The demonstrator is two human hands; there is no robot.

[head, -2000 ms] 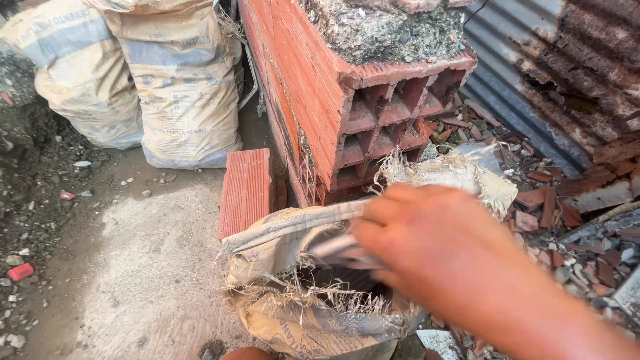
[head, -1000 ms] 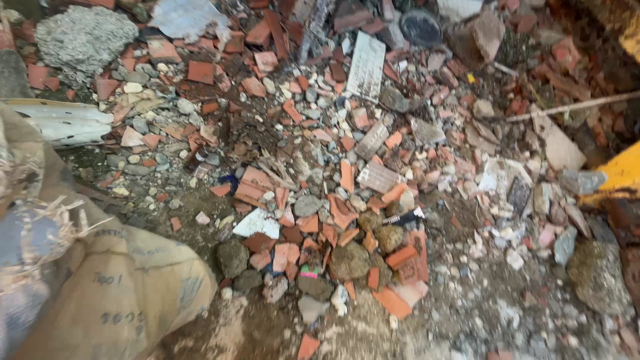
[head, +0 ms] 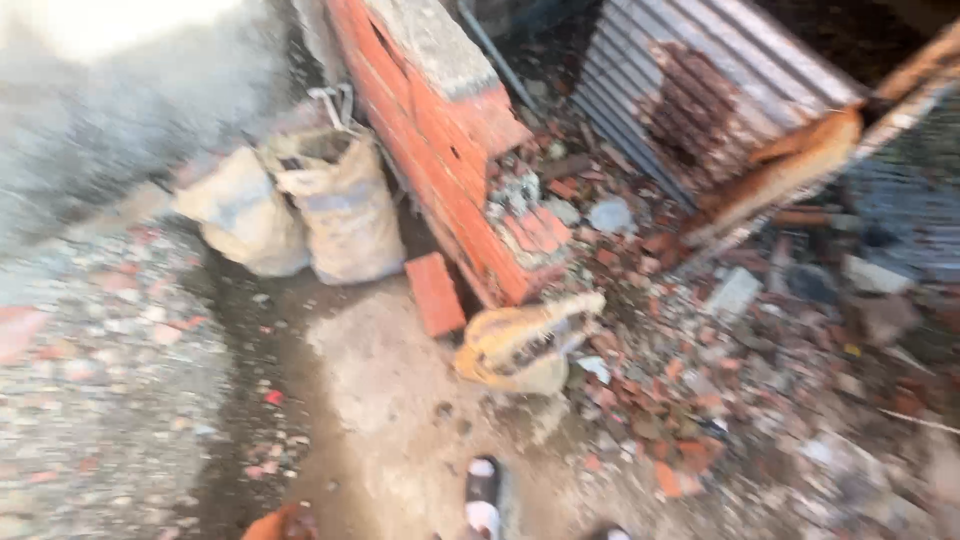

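A blurred orange-brown shape (head: 281, 523) shows at the bottom edge, left of the feet; it may be part of my left hand, but I cannot tell, nor whether anything is held. My right hand is out of view. An open cement sack (head: 525, 349) stands on the ground at the end of a low hollow-brick wall (head: 450, 165), its mouth frayed and its contents unclear. Touching or close to that wall, a red hollow clay brick (head: 435, 294) is just left of the sack. Below, a sandalled foot (head: 482, 491) rests on the concrete.
Two filled sacks (head: 349, 206) (head: 251, 217) stand left of the wall. Broken brick and stone rubble (head: 660, 405) spreads across the right side. A rusty corrugated metal sheet (head: 675, 97) leans at the upper right. Gravel (head: 120, 375) lies at the left.
The right hand, over the sack's mouth two seconds ago, has gone out of view. The view has swung over the rubble and back, now from farther off.
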